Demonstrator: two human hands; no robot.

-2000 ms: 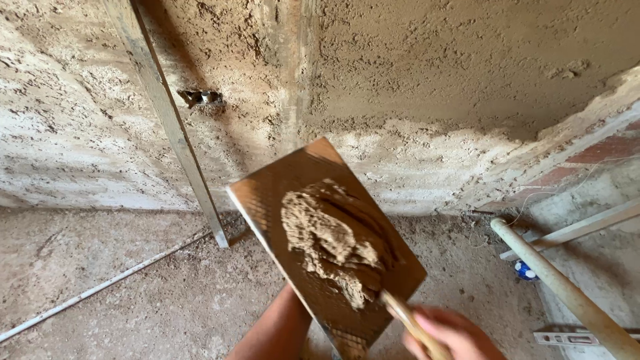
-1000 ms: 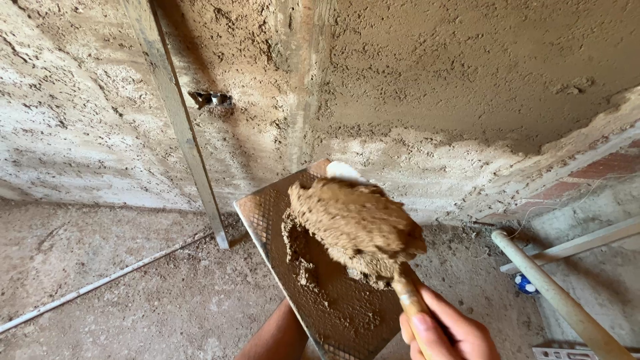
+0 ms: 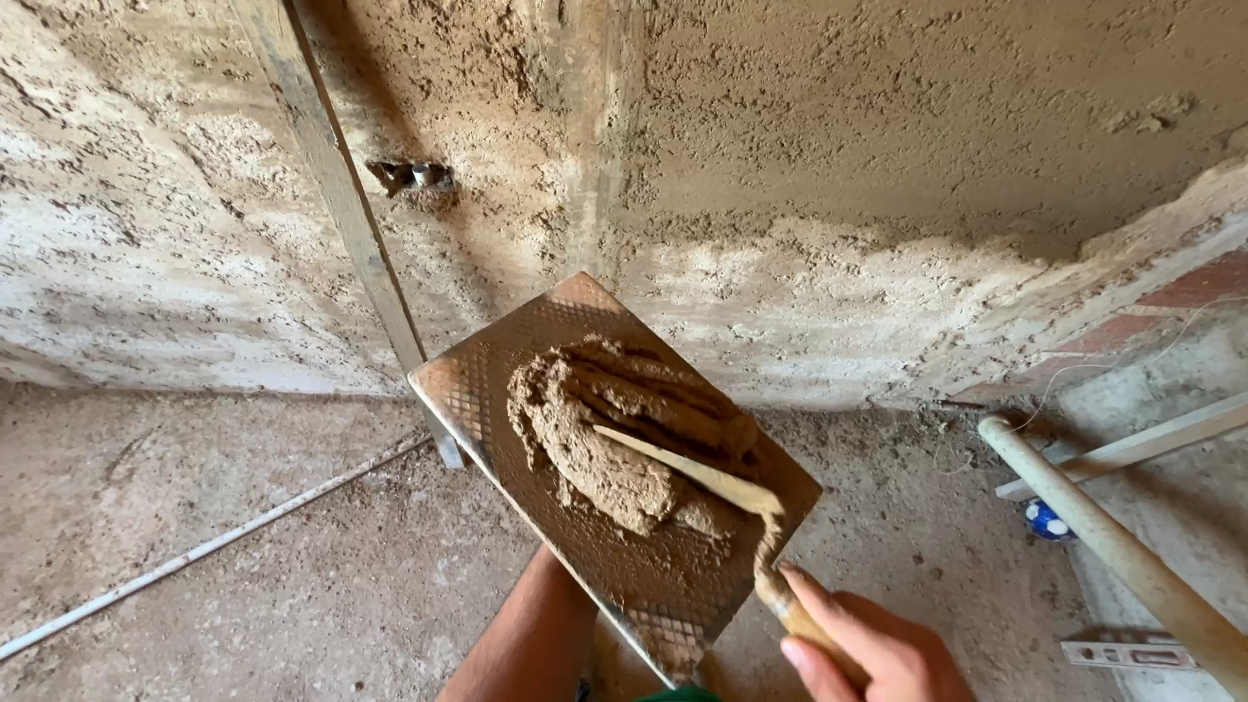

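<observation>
My right hand (image 3: pixel 863 639) grips the wooden handle of a mortar-coated trowel (image 3: pixel 697 473), its blade turned on edge in the mortar. A heap of wet brown mortar (image 3: pixel 614 463) with grooves in it lies on a rectangular hawk (image 3: pixel 673 634) with a crosshatched face, tilted across the middle of the view. My left forearm (image 3: pixel 536 624) runs up beneath the hawk; the left hand is hidden under it. Behind stands a wall with fresh plaster (image 3: pixel 829 127) at the upper right and a rougher, paler band below.
A long straightedge (image 3: pixel 341 185) leans on the wall at left, beside a recess with a pipe end (image 3: pixel 419 175). A thin white pole (image 3: pixel 195 556) lies on the floor. At right are a thick pipe (image 3: pixel 1111 531), a pale bar (image 3: pixel 1150 439), a blue-and-white ball (image 3: pixel 1048 520) and a spirit level (image 3: pixel 1131 653).
One second ago the trowel held a big load of mortar raised over the hawk. Now that mortar lies back on the hawk, and the blade is edge-on in it.
</observation>
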